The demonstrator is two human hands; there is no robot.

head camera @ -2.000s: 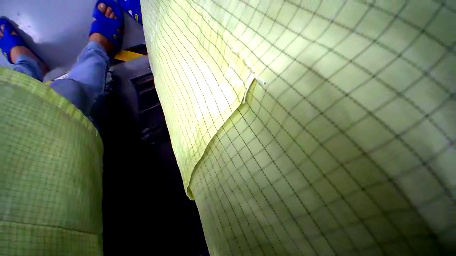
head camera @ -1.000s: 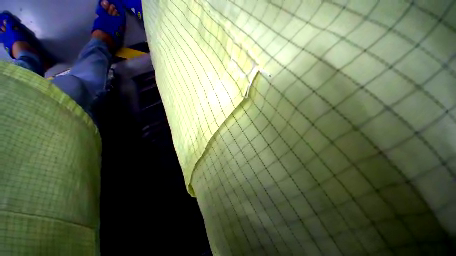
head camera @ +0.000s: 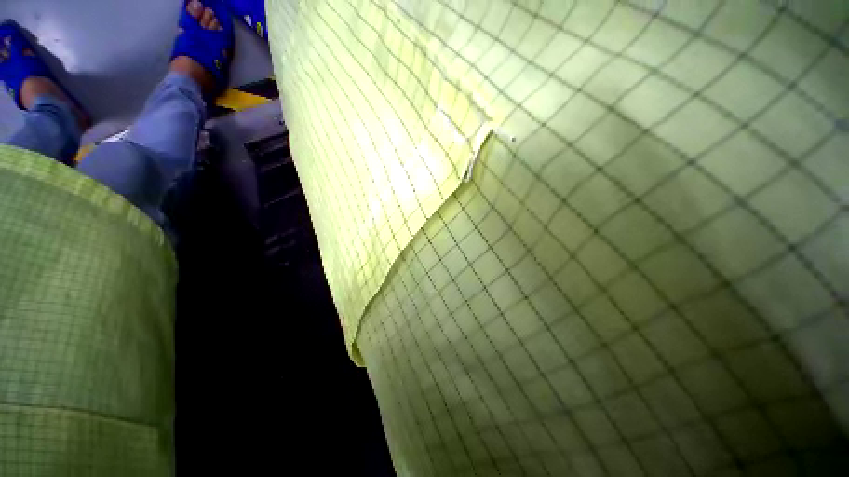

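Observation:
A yellow-green smock with dark grid lines (head camera: pixel 577 252) fills the middle and right of the view, very close to the camera. A folded edge with a small white thread end shows on it. Another piece of yellow-green gridded cloth (head camera: pixel 79 317) covers the lower left. Neither of my hands is in the picture. What lies in the black gap between the two cloths is too dark to tell.
At the upper left, a person's legs in blue jeans (head camera: pixel 158 135) and feet in blue open-toed footwear (head camera: pixel 202 42) are on a grey floor (head camera: pixel 112 42). Yellow-black tape (head camera: pixel 244 99) runs beside them. A dark slotted object (head camera: pixel 279 177) stands below the tape.
The left cloth's edge has shifted slightly down and left. The fold on the large cloth has shifted slightly right. The feet stay in nearly the same place.

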